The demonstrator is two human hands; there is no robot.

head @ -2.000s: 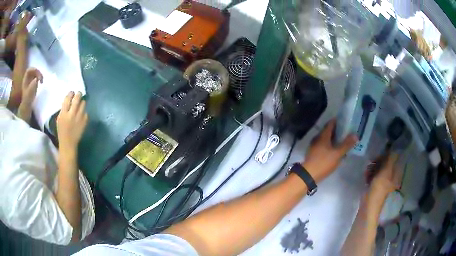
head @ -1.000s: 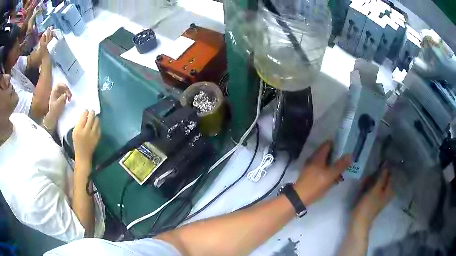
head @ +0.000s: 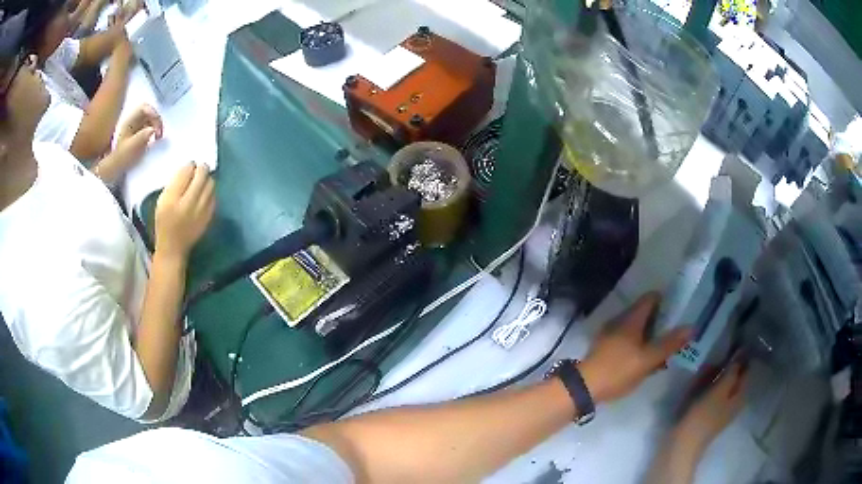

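Observation:
My left hand (head: 631, 352), with a black wristband, holds a pale blue and white retail box (head: 711, 274) near its lower end. A dark fan picture shows on the box's face, and the far end flap looks open. My right hand (head: 707, 406) is blurred at the lower right, close to the box's near end. Its fingers are dark and smeared, so I cannot tell whether it holds anything. A bit of the small dark parts (head: 550, 475) shows at the bottom edge.
A white tied cable (head: 520, 323), black upright device (head: 597, 248) and clear plastic container (head: 643, 113) lie beyond my left hand. A soldering unit (head: 364, 222), shavings pot (head: 430, 194) and orange box (head: 421, 87) stand left. Seated people line the left; more boxes (head: 756, 90) stand at upper right.
The view has shifted, and the bench items sit further right. The box is still in my left hand and tilts more to the right. Less of the small dark parts shows.

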